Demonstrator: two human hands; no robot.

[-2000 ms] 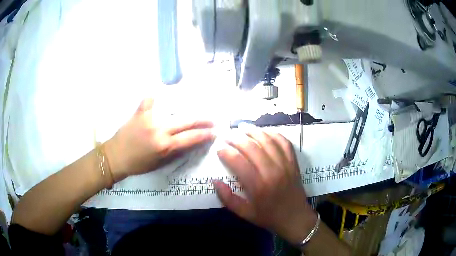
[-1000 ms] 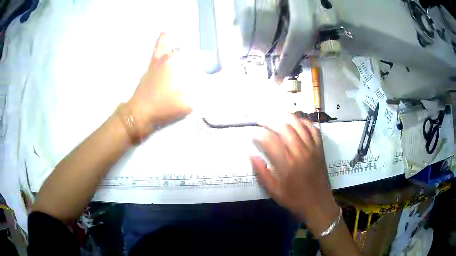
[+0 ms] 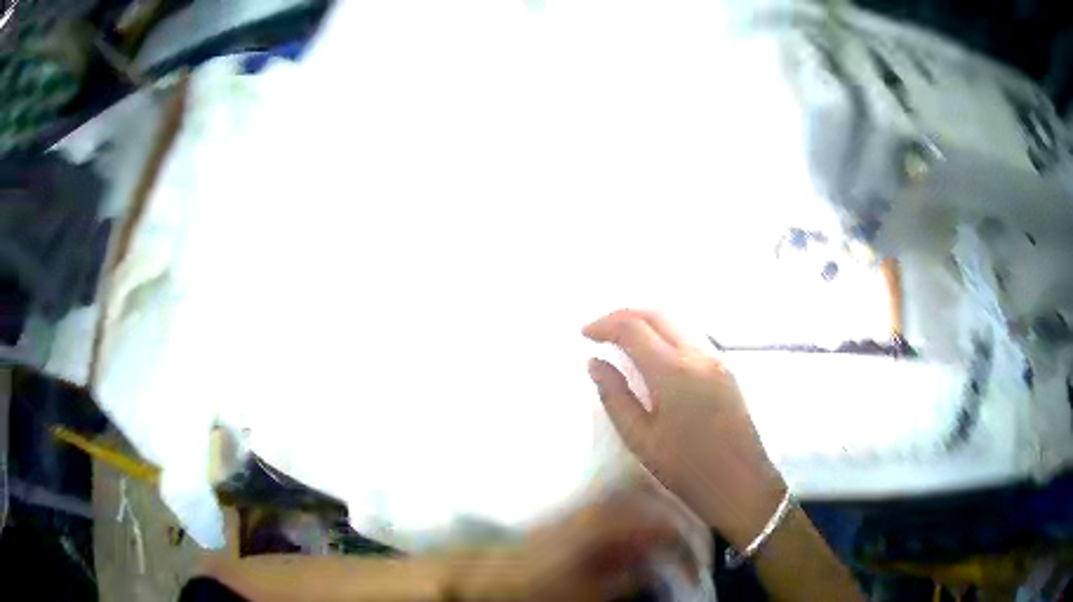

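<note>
White cloth [image 3: 388,294], mostly lost in glare, spreads over the left and middle of the table and reaches its front edge. My right hand [image 3: 682,406] is on the table left of the dark slot line, thumb and forefinger curved with a small gap between their tips; glare hides whether cloth is between them. My left hand [image 3: 618,547] is low at the front edge, just below my right hand, strongly blurred beside the cloth; its fingers and any hold are unclear. The sewing machine head [image 3: 941,129] is blurred at upper right.
The awl's orange handle [image 3: 893,296] lies right of the needle area, which is glared out. A blurred dark tool [image 3: 974,394] lies farther right. Cloth hangs over the table's left front corner, near a yellow bar [image 3: 106,453]. Dark clutter is at far left.
The view has swung left. My left hand has moved from the upper cloth down to the front edge, near my right hand. More cloth now covers the table's front.
</note>
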